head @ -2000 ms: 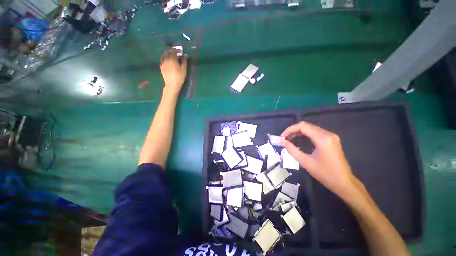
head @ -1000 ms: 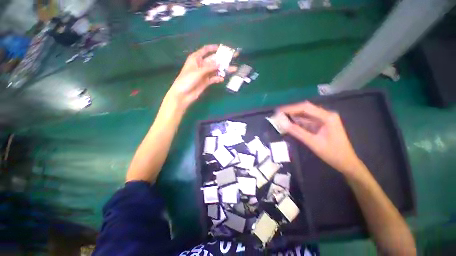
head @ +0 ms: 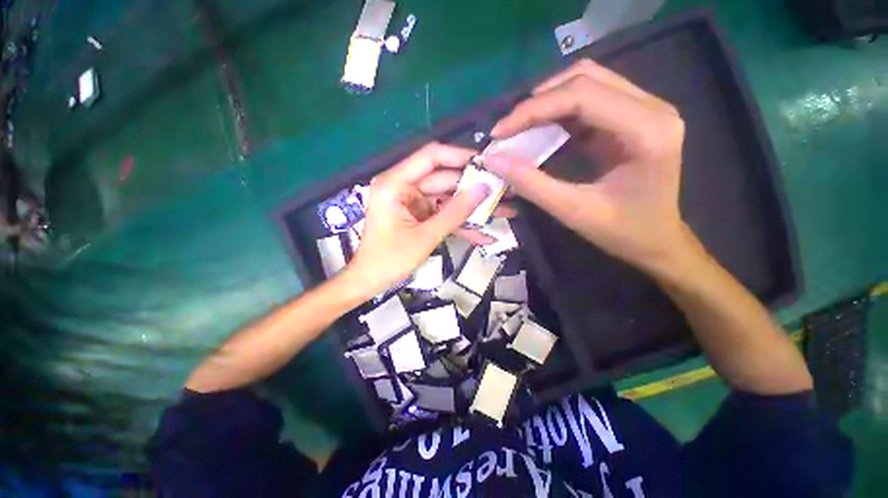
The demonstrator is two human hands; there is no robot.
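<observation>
My left hand (head: 414, 214) holds a small pale rectangular panel (head: 480, 195) by its edges, above the black divided tray (head: 672, 350). My right hand (head: 609, 160) holds a second pale flat piece (head: 531, 144) between thumb and fingers. The two pieces meet end to end at my fingertips; whether they are joined is hidden by the fingers. More small panels (head: 495, 392) lie heaped in the tray's left compartment, some grey, some white. A blue-white patterned piece (head: 338, 214) lies at the tray's upper left corner.
A joined pair of panels (head: 364, 60) lies on the green mat beyond the tray. A small white piece (head: 88, 88) lies farther left, near a red scrap (head: 127, 168). The grey metal post's foot (head: 574, 37) stands behind the tray. Yellow tape (head: 672, 381) runs near my right side.
My left hand has come from the far mat to above the tray with its panel. My right hand has brought its piece against it. The view has shifted and turned.
</observation>
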